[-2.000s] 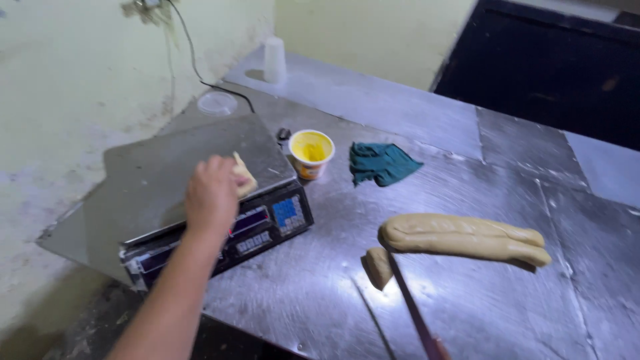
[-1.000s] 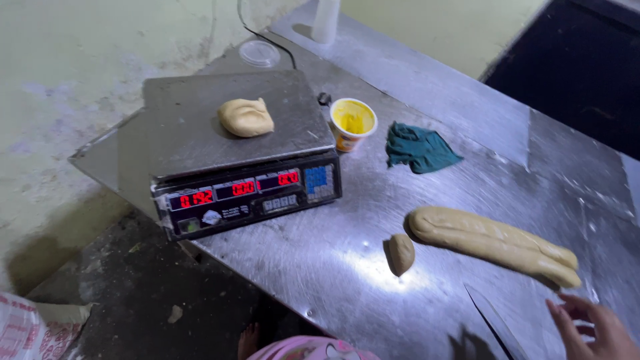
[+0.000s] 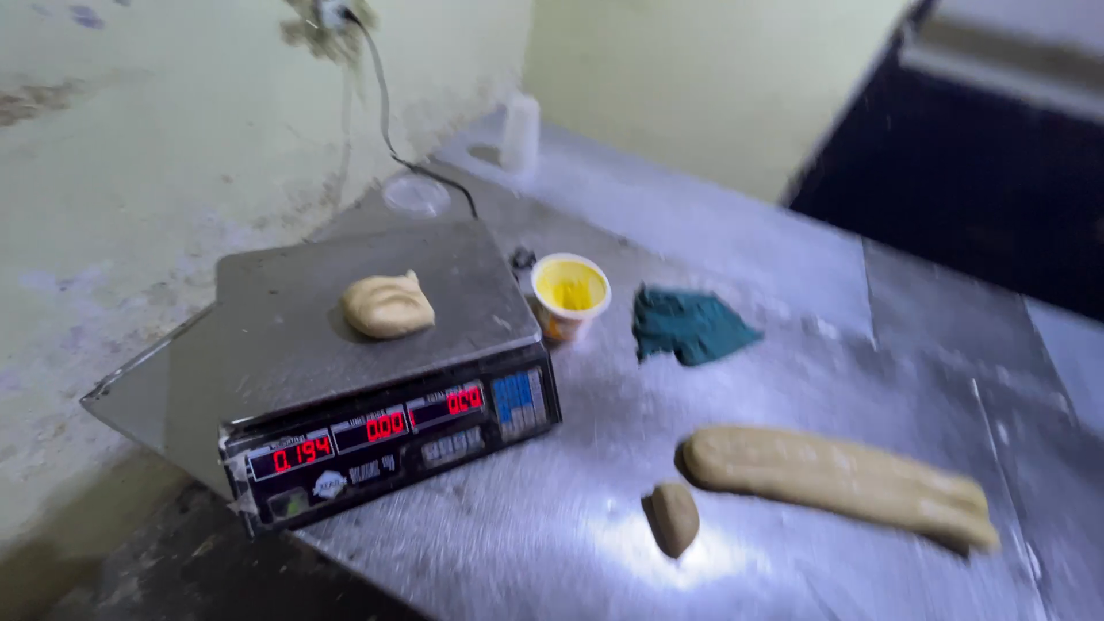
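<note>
Neither of my hands shows in the head view now. A lump of dough (image 3: 388, 305) rests on the metal platform of a digital scale (image 3: 388, 431), whose red displays are lit. To the right, on the metal table, lies a long log of dough (image 3: 837, 483). A small cut piece of dough (image 3: 675, 517) sits just left of the log's near end, apart from it. The knife seen earlier is out of view.
Beside the scale stands an open plastic tub (image 3: 571, 295) with yellow contents; a crumpled green cloth (image 3: 694, 325) lies right of it. Farther back are a clear lid (image 3: 416, 196), a whitish plastic cup (image 3: 520, 134) and a power cord (image 3: 379, 86) running to the wall.
A hand was at the dough on the scale two seconds ago and has let it go. Another hand, at the lower right one second ago, has left the view, as has the knife.
</note>
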